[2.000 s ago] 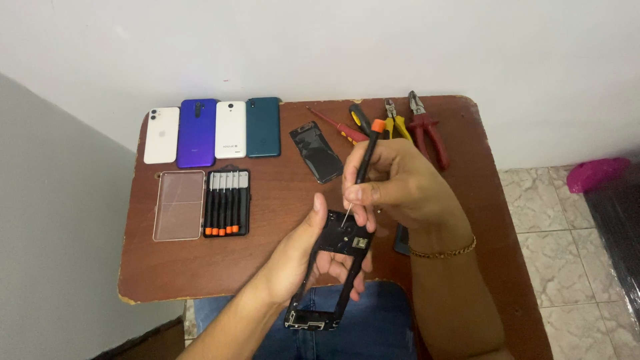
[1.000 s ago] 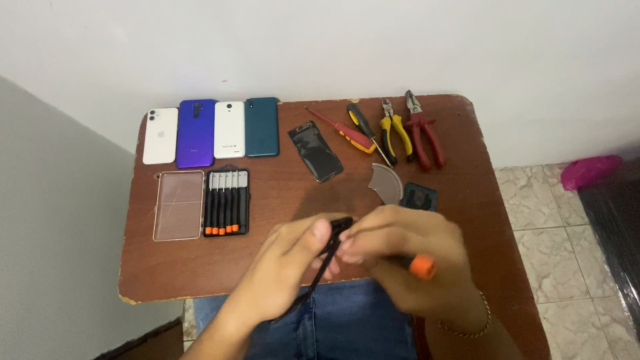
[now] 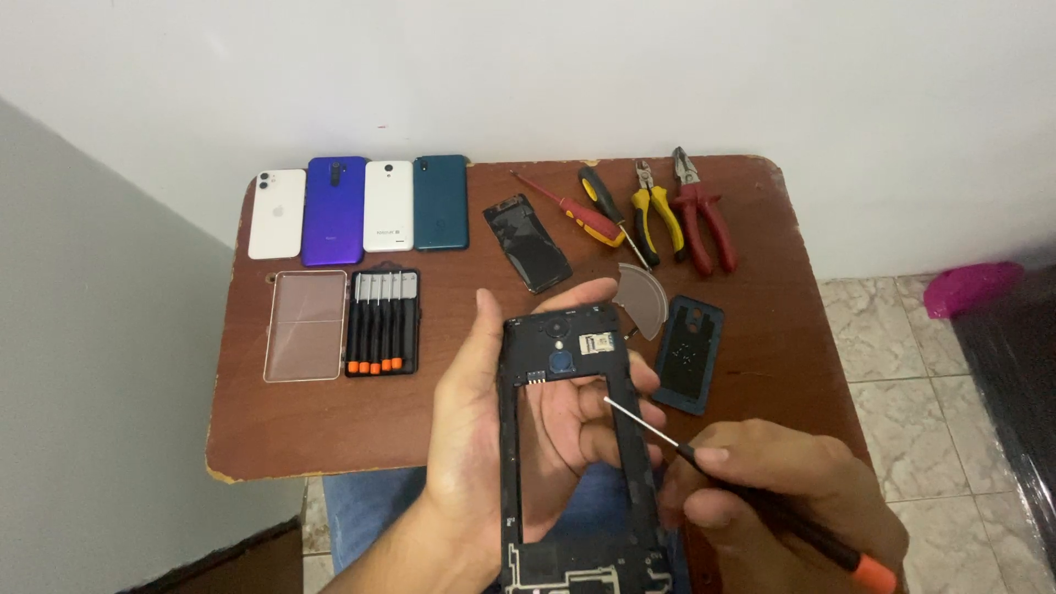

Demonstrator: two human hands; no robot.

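Note:
My left hand [image 3: 474,429] holds a black smartphone mid-frame [image 3: 561,330] from beneath, its inner side facing up, with the camera at the top and an open window in the middle. A small card sits in the frame's upper right. Between the thumb and fingers of my right hand [image 3: 784,487] is a precision screwdriver [image 3: 767,503] with a black handle and orange end cap. Its thin tip lies over the right edge of the frame's window; whether it touches cannot be told. A dark blue phone back cover [image 3: 714,363] lies on the table right of the frame.
Several phones, one a white phone [image 3: 277,213], line the table's [image 3: 462,429] back left, above a screwdriver case [image 3: 383,322] and its clear lid [image 3: 305,326]. Behind my hands lie a phone screen [image 3: 528,243], a red screwdriver [image 3: 577,214], yellow cutters [image 3: 656,210], red pliers [image 3: 701,214] and a translucent curved piece [image 3: 643,297].
The phone frame was edge-on between both hands a second ago; its inner side now faces up. My right hand has drawn back to the right, and the screwdriver's shaft is in view again.

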